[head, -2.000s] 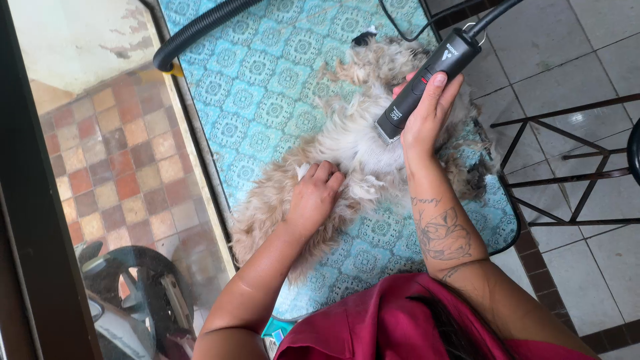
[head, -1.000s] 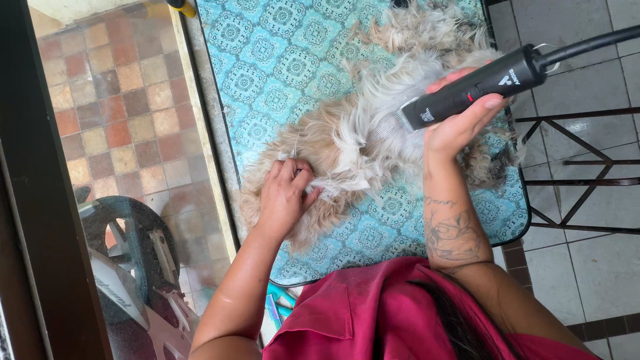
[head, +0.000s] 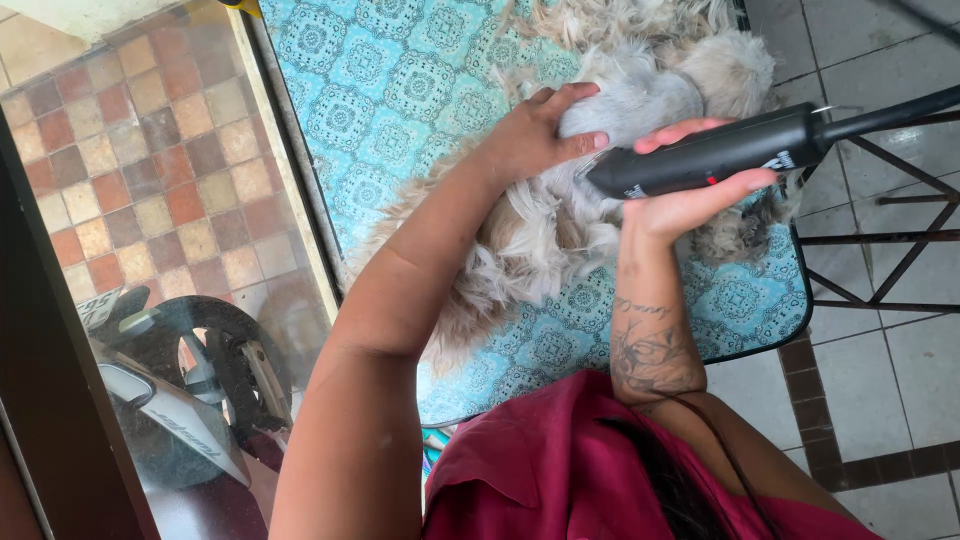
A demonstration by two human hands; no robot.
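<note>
A long-haired cream and white dog (head: 630,90) lies on a table with a blue patterned cover (head: 442,90). Its back is clipped short, with long loose fur around it. My right hand (head: 697,187) holds a black electric clipper (head: 712,154) from below, palm up, its blade against the white coat. My left hand (head: 551,131) rests on the clipped part just left of the blade, thumb and fingers spread on the body, holding nothing. Shorn cream fur (head: 525,247) lies in tufts below the blade. The dog's face cannot be made out.
The clipper's cord (head: 900,112) runs off to the right. A metal frame of thin dark bars (head: 900,240) stands on the tiled floor beyond the table's right edge. At left, behind a glass pane, are a checkered tile floor (head: 157,157) and a motorcycle (head: 180,405).
My left hand has moved from the long fur at the lower left to the clipped coat beside the blade. The clipper remains in my right hand. The view has shifted closer.
</note>
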